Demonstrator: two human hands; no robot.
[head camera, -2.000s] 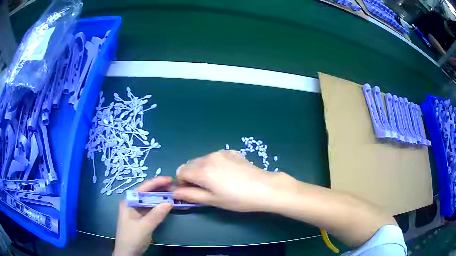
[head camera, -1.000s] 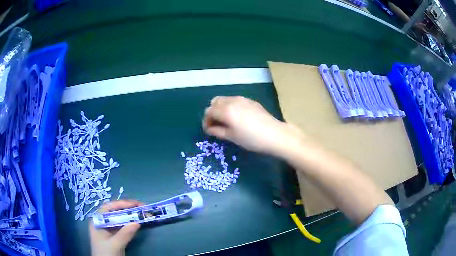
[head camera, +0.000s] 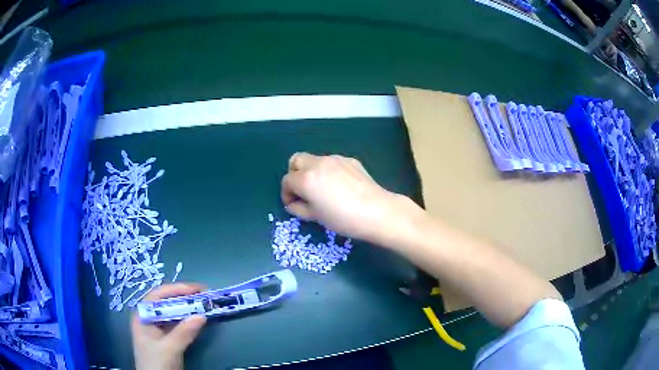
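My left hand (head camera: 165, 325) holds a lavender handle housing (head camera: 217, 302) by its left end, open hollow side up, wider end pointing right. My right hand (head camera: 329, 189) is over the far edge of a pile of small lavender buttons (head camera: 311, 253), fingers curled together. Its fingertips are partly hidden, so I cannot tell if they pinch a button. A loose heap of thin pale link rods (head camera: 123, 231) lies left of the buttons.
A blue left bin (head camera: 72, 238) holds housings, with a clear plastic bag (head camera: 22, 94) on top. A cardboard sheet (head camera: 506, 224) bears a row of housings (head camera: 531, 137). A blue right bin (head camera: 614, 195) stands beyond. Yellow-handled cutters (head camera: 442, 329) lie at the near edge. A person's arm (head camera: 578, 16) shows at top right.
My right hand has left the housing and moved to the button pile, shifting slightly left and nearer in the last second. My left hand still holds the housing. The view has shifted right.
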